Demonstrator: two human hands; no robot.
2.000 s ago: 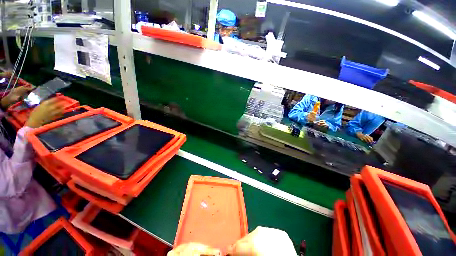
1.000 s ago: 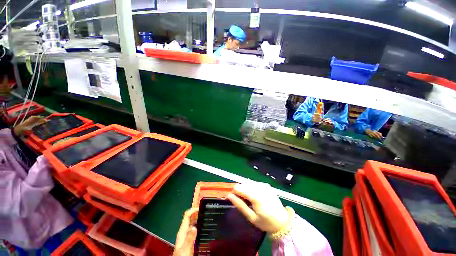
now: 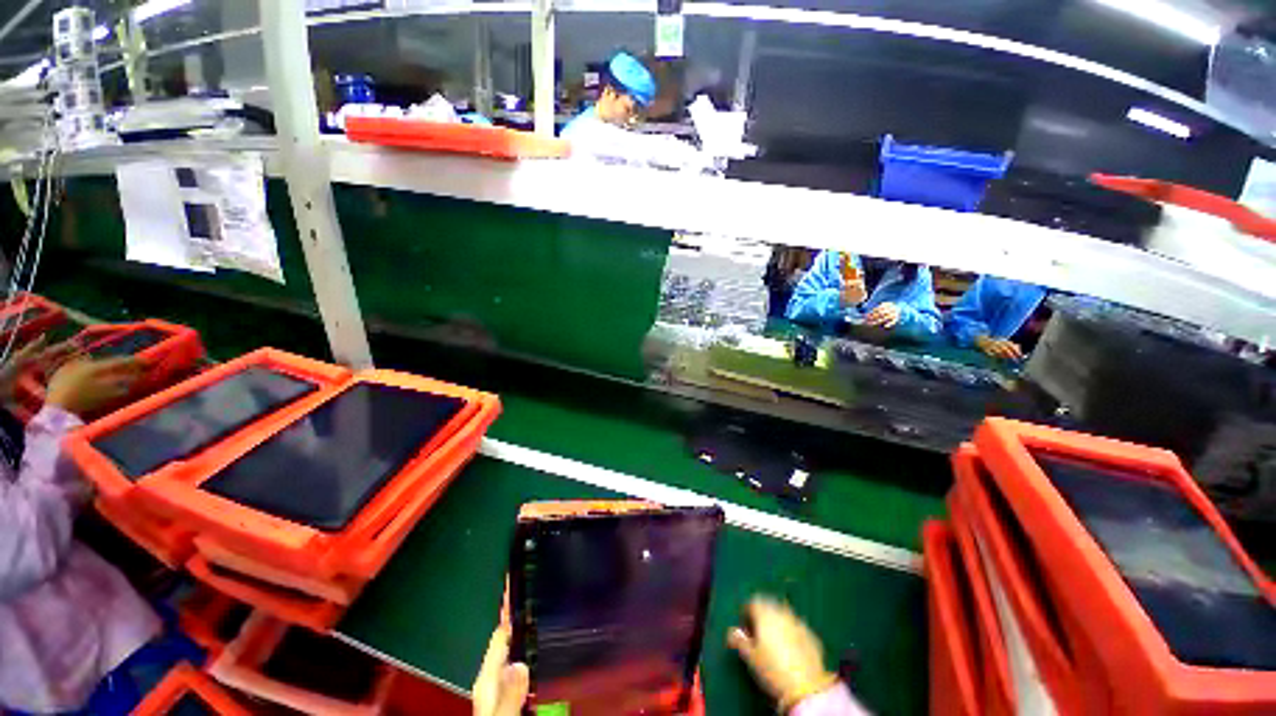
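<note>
A black tablet (image 3: pixel 610 602) stands tilted up over an orange tray (image 3: pixel 537 509) at the bottom centre, its dark screen towards me with faint text lines and a green patch at the lower left. My left hand (image 3: pixel 500 683) grips the tablet's lower left edge; only the fingers show. My right hand (image 3: pixel 778 649) is off the tablet, over the green mat to its right, blurred. Its fingers are bent, and I cannot tell if they hold something. A small dark thing lies by its wrist, too small to name.
Orange trays with dark tablets are stacked at the left (image 3: pixel 483 406) and right (image 3: pixel 996 448). Small dark parts (image 3: pixel 756 462) lie beyond the white strip. A white shelf (image 3: pixel 616 189) holds a blue bin (image 3: pixel 945 174). A neighbour's pink sleeve (image 3: pixel 56 560) is at left; blue-clothed workers sit opposite.
The tray looked bare two seconds ago; the tablet then appeared in my hands over it. Since one second ago, the tablet has tilted up and my right hand has left its top edge, moving right.
</note>
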